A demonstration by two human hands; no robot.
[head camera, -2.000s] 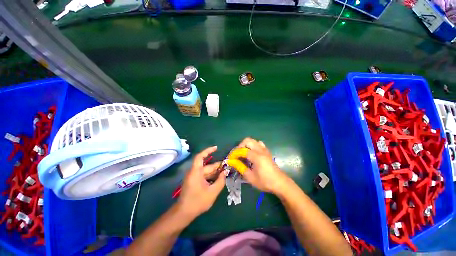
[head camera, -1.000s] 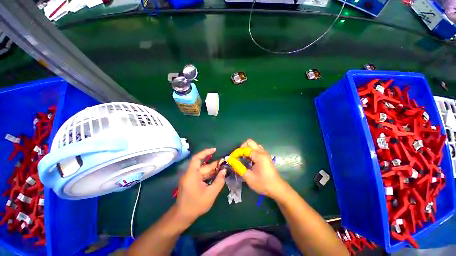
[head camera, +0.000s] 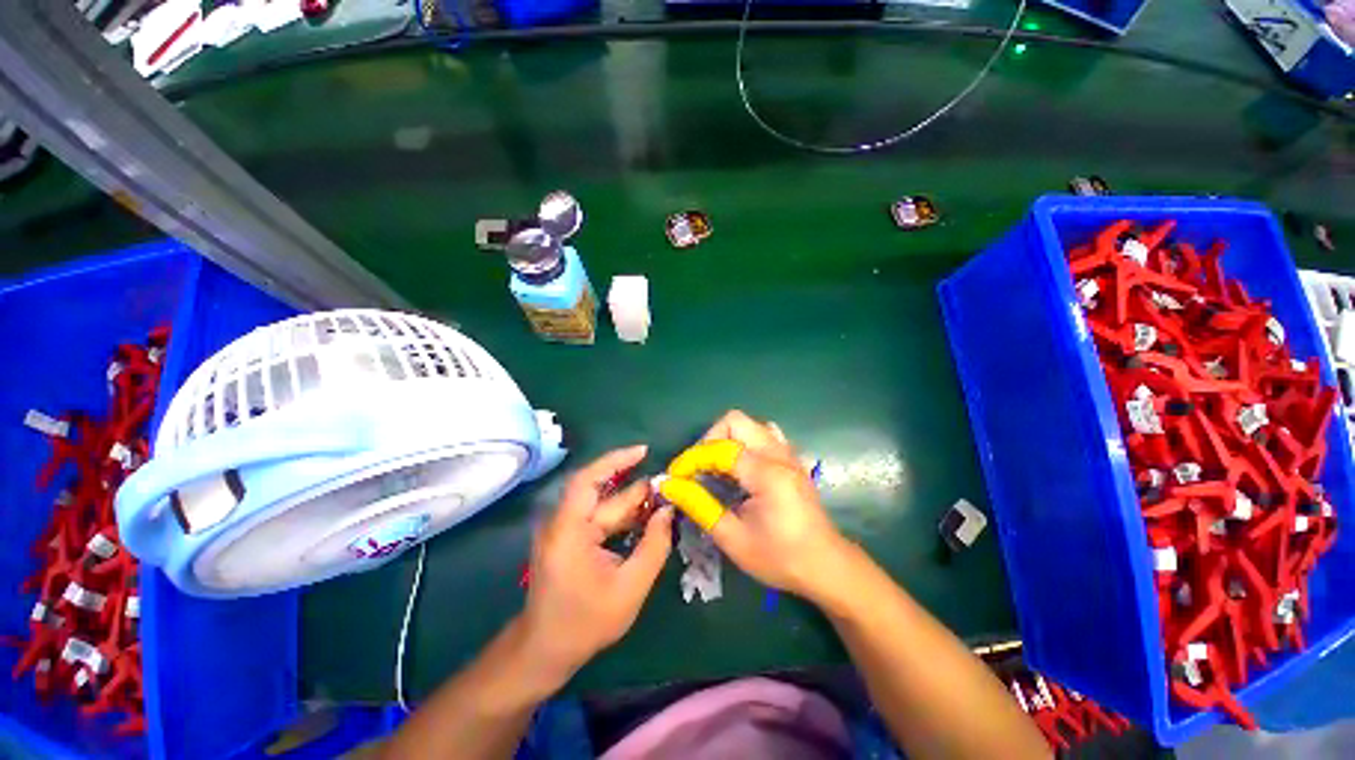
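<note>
My left hand [head camera: 592,546] is in the lower middle, its fingertips closed around a small dark device housing [head camera: 650,508], mostly hidden by the fingers. My right hand [head camera: 758,512], with yellow finger cots [head camera: 703,481] on two fingertips, meets it from the right and pinches something small and whitish at the housing; what it is cannot be told. A crumpled white wipe [head camera: 702,570] lies on the green bench below the hands. A bit of blue stick and a bit of red rod show beside the hands, mostly covered.
A fan [head camera: 342,446] and a blue bin [head camera: 208,594] of red clamps are on the left. A blue bin [head camera: 1025,490] of red clamps [head camera: 1211,446] is on the right. A bottle [head camera: 556,297], white block [head camera: 630,308], small module [head camera: 963,523] and open housings [head camera: 688,227] lie on the bench.
The open housings at the back have shifted left, and a small piece behind the bottle has come into view. My hands stay together at the same spot, with small finger movements.
</note>
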